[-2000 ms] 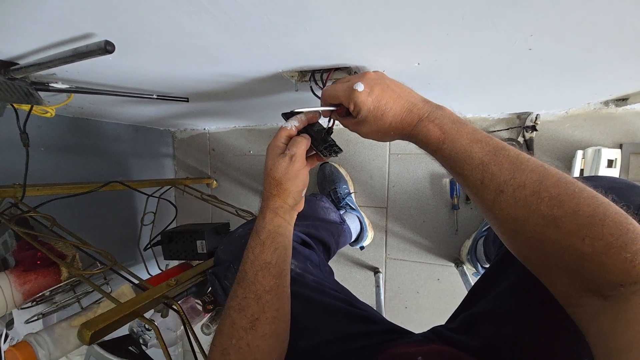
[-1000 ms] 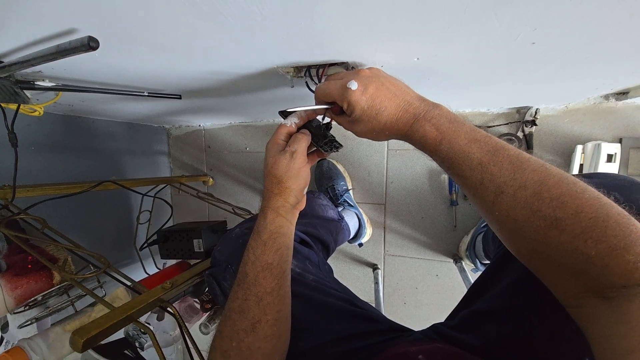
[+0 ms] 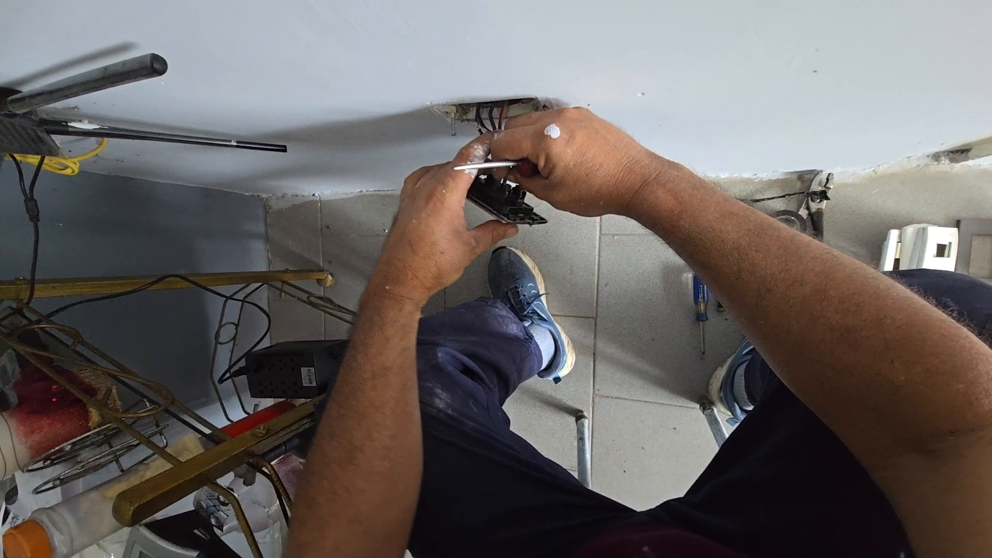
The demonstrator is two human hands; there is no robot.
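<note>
My left hand (image 3: 438, 225) grips a black electrical outlet module (image 3: 508, 203) between thumb and fingers, its back with terminals turned up. Close against it, my right hand (image 3: 577, 159) is closed on something dark red, mostly hidden in the fingers, perhaps a tool handle. A thin white edge (image 3: 484, 165) shows between the two hands; whether it belongs to the outlet plate I cannot tell. Just beyond, black and red wires (image 3: 490, 116) come out of a recessed wall box (image 3: 465, 112). Where they meet the module is hidden behind my fingers.
A blue-handled screwdriver (image 3: 700, 301) lies on the tiled floor at right, near white electrical housings (image 3: 926, 246). At left stand a brass-coloured metal rack (image 3: 194, 473), a black power unit (image 3: 291, 370) and a router-like device with antennas (image 3: 101, 81). My shoe (image 3: 531, 302) is below my hands.
My left hand has shifted its hold, with its fingers now higher around the module, and the module sits tilted differently. The right hand stays close beside it.
</note>
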